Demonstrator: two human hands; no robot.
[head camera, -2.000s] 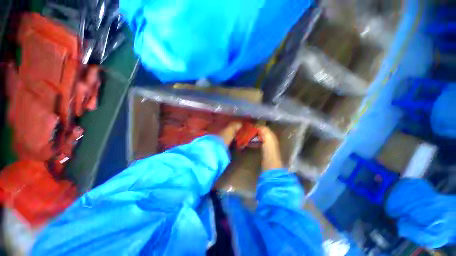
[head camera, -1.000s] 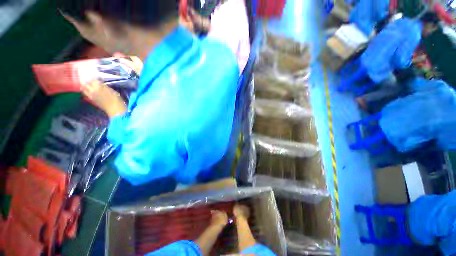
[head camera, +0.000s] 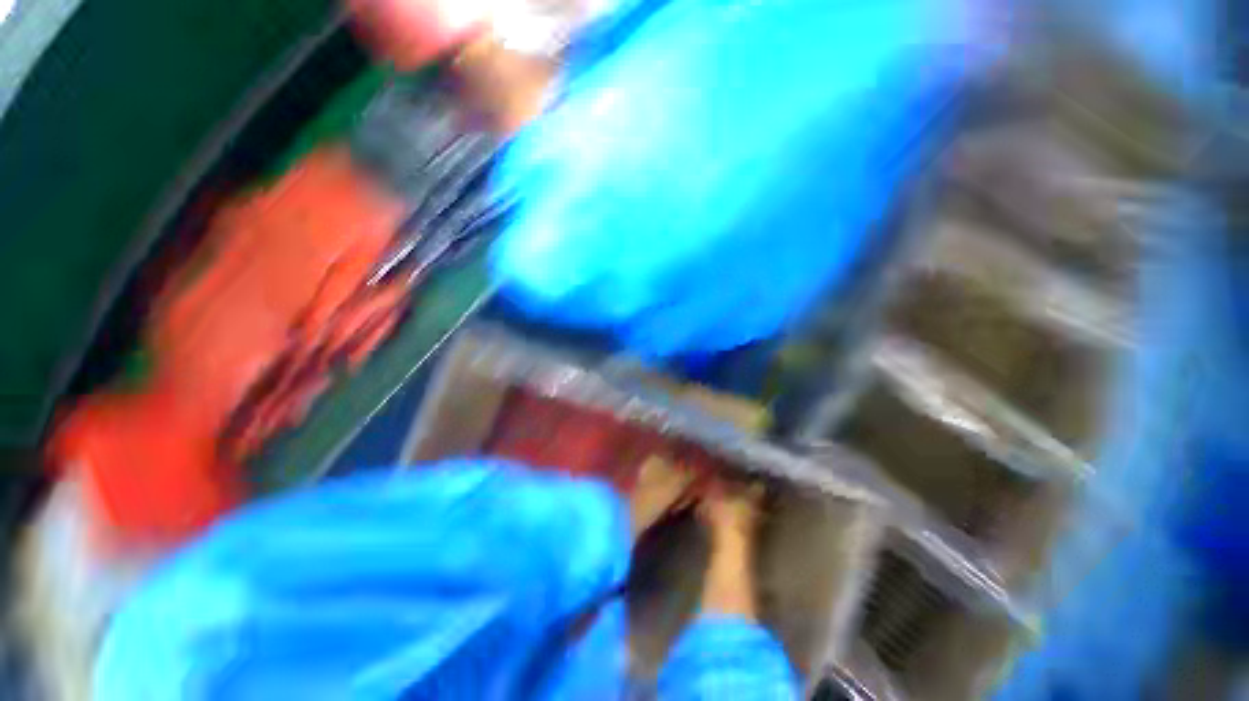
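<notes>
An open carton (head camera: 808, 568) with a clear liner folded over its rim stands in front of me. Red bubble bags (head camera: 559, 436) fill its left and middle part. My left hand (head camera: 660, 496) and my right hand (head camera: 729, 527) are close together inside the carton, at the right end of the red bags. The picture is blurred, and I cannot tell whether either hand holds a bag.
Piled red bags (head camera: 267, 274) and shiny dark bags (head camera: 445, 199) lie on the green belt (head camera: 397, 356) at left. A brighter red pile (head camera: 144, 466) is nearer. A person in a blue smock (head camera: 726, 164) is ahead. More lined cartons (head camera: 945, 397) stand at right.
The view has turned, so the belt and red piles show larger at left. Both hands remain in the carton at the end of the red bags. The other person's smock has moved rightward in view.
</notes>
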